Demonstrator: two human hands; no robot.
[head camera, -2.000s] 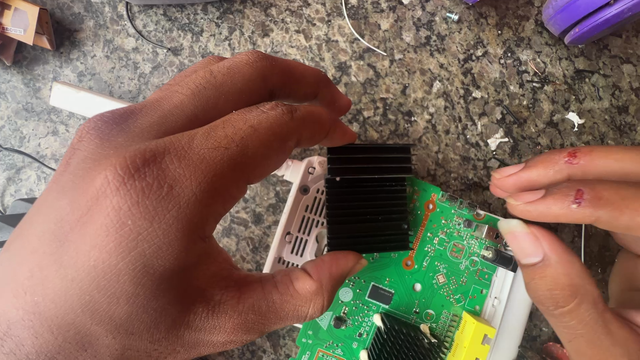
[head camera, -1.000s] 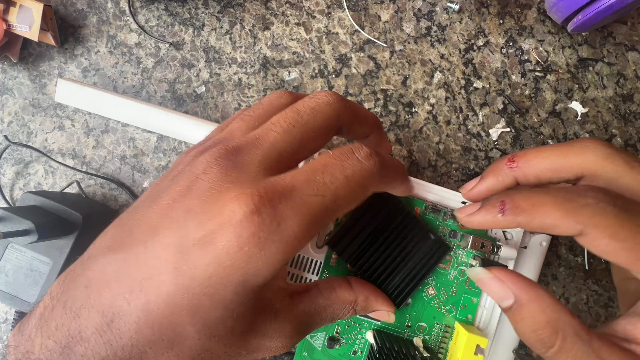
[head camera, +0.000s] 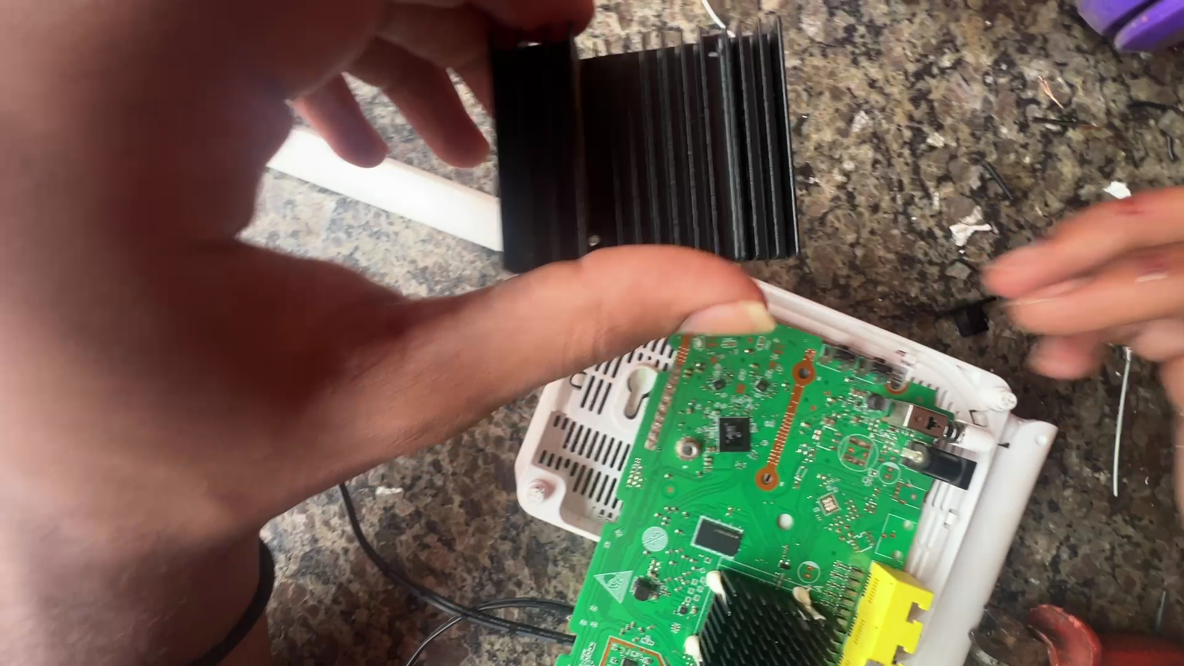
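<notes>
Between its thumb and fingers, my left hand (head camera: 398, 268) grips a black finned heatsink (head camera: 657, 153), raised above the upper left of the board. Below it, a green circuit board (head camera: 740, 499) sits in a white vented plastic housing (head camera: 573, 462). A smaller black heatsink (head camera: 768, 620) with whitish blobs at its edges is on the board's lower part, beside a yellow port block (head camera: 888, 615). My right hand (head camera: 1101, 277), blurred, is off the housing's upper right corner with nothing visible in it; part of it is outside the view.
A white plastic strip (head camera: 398, 194) lies on the speckled stone counter behind my left hand. Black cables (head camera: 398, 578) run at the lower left. A purple object (head camera: 1147, 23) is at the top right, a red object (head camera: 1064, 634) at the bottom right. Small white scraps (head camera: 968, 227) lie about.
The black heatsink has been lifted off the board by my left hand, exposing a chip that it covered. My right hand has moved away from the board's ports to the right.
</notes>
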